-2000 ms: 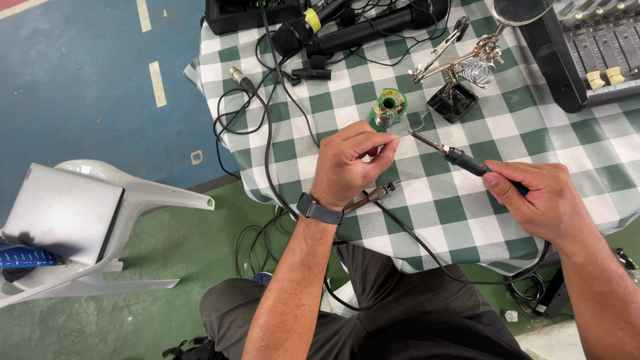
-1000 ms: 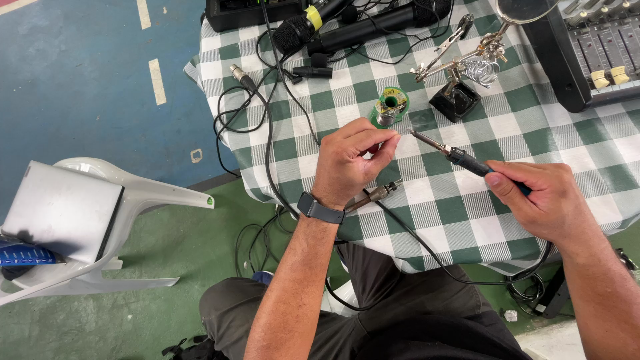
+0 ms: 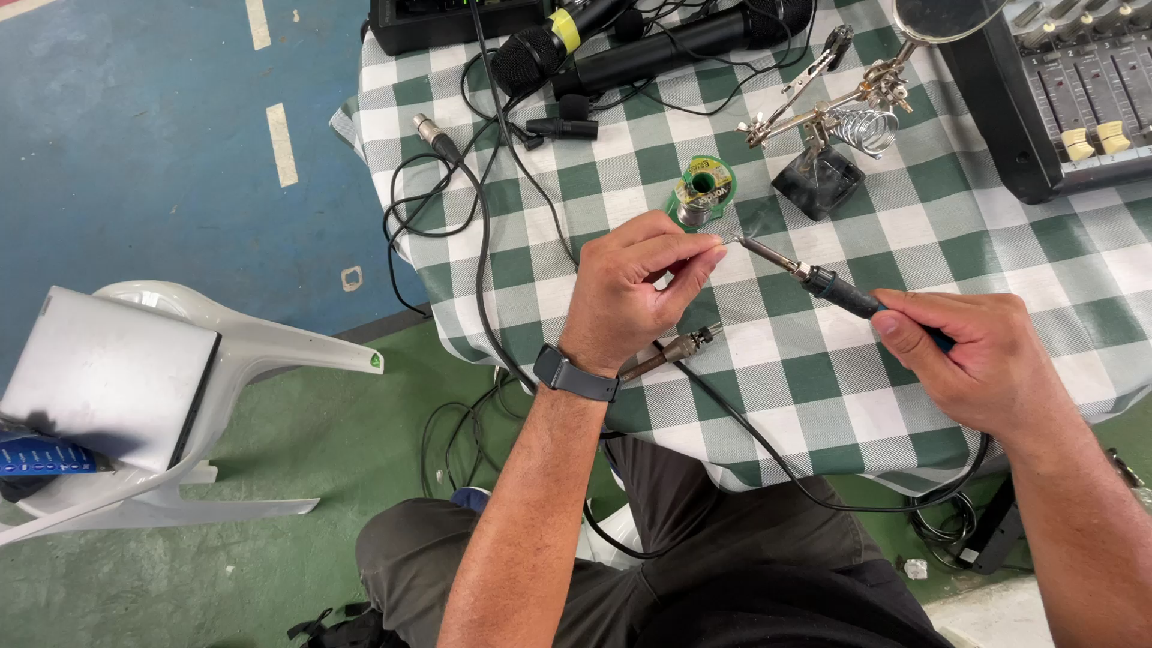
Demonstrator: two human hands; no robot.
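My left hand (image 3: 643, 274) pinches a thin strand of solder wire between thumb and fingertips, just in front of the solder spool (image 3: 702, 191) with its green rim. In my right hand (image 3: 967, 355) is a soldering iron (image 3: 832, 286), its tip at the end of the strand, where faint smoke rises. Whether tip and strand touch is hard to tell. Below my left hand lies a metal cable connector (image 3: 670, 353), partly hidden by the wrist. Beyond the iron stands a helping-hands holder (image 3: 819, 180) with clips, a wire coil and a magnifying lens (image 3: 945, 13).
Black microphones (image 3: 630, 67) and tangled cables lie at the table's back. An XLR cable connector (image 3: 434, 135) lies at the left on the checkered tablecloth (image 3: 936, 234). An audio mixer (image 3: 1062, 99) stands back right. A white plastic chair (image 3: 270, 333) holds a laptop (image 3: 117, 378).
The iron's tip has come closer to the strand at my left fingertips. My left hand has hardly moved.
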